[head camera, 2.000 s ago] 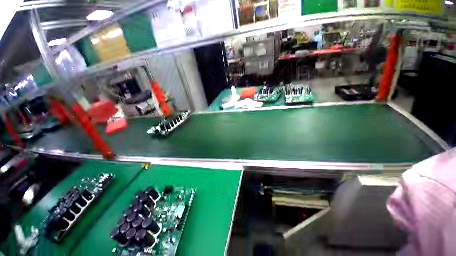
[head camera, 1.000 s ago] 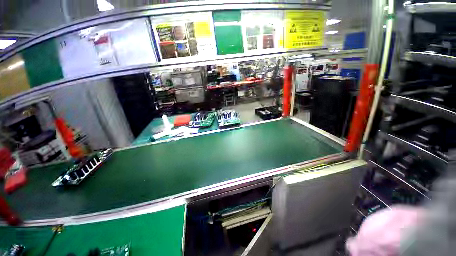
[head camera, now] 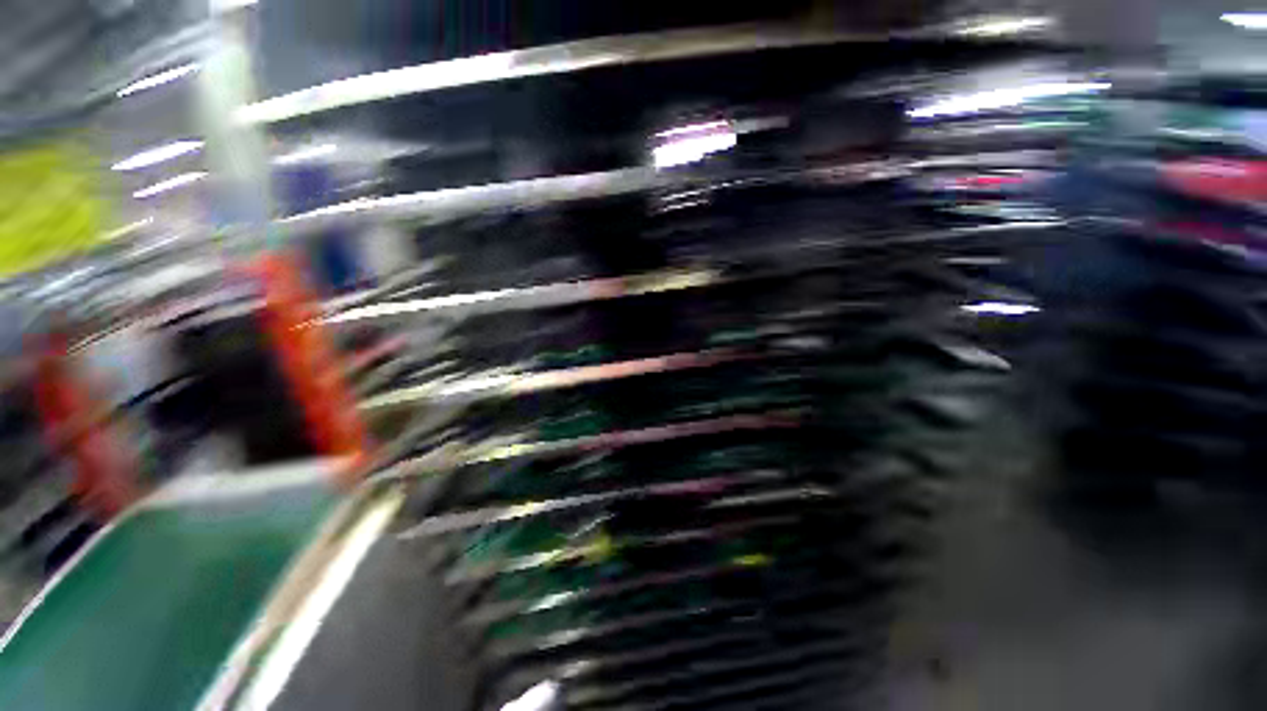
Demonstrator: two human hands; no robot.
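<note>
The view is strongly blurred. A tall metal rack with many shelves stands in the middle, with greenish board-like shapes low on its shelves. The end of the dark green conveyor belt lies at the lower left. Neither of my hands can be made out. A small white shape shows at the bottom edge; I cannot tell whether it is a glove.
An orange-red post stands at the belt's end, with another further left. A grey panel is beside the belt. Dark stacked shapes stand at the right, beside grey floor.
The view has swung far right. The green mat, its boards and the board on the belt have left the picture. The rack is now central, and the pink sleeve is gone.
</note>
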